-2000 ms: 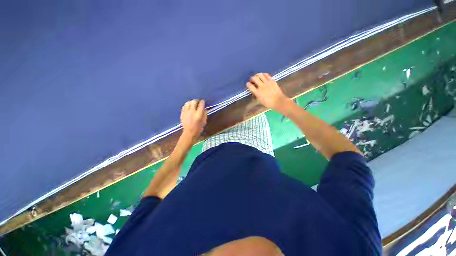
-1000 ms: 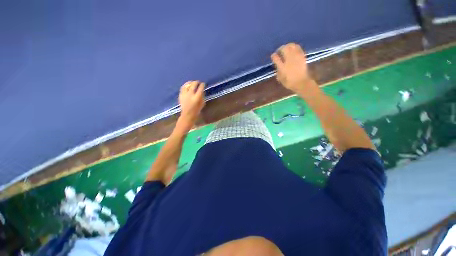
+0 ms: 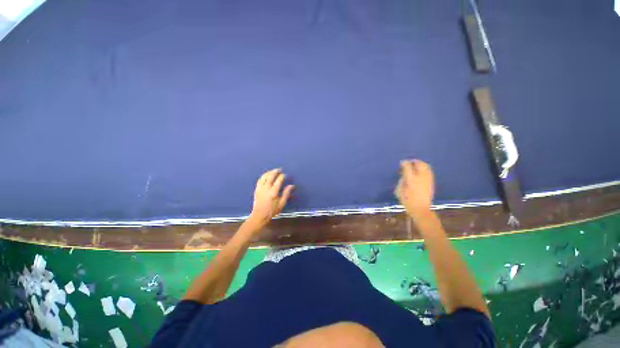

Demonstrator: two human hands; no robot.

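Dark navy fabric (image 3: 204, 102) covers the table, with its white edge (image 3: 156, 222) running along the near side. My left hand (image 3: 270, 196) rests on the cloth just inside this edge, thumb apart from the fingers, with nothing seen in it. My right hand (image 3: 416, 187) is on or just above the cloth near the edge, fingers bent and slightly blurred; whether it pinches cloth cannot be told. The cloth between the hands looks mostly smooth.
A dark metal weight (image 3: 484, 109) wrapped partly in white lies right of my right hand, reaching over the wooden table edge (image 3: 313, 230). A second bar (image 3: 477, 47) lies beyond it. The green floor (image 3: 381, 272) has white and dark scraps.
The view has turned, showing more cloth and both bars. Both hands now lie farther in over the cloth; the dark gap seen between the plies at the edge no longer shows.
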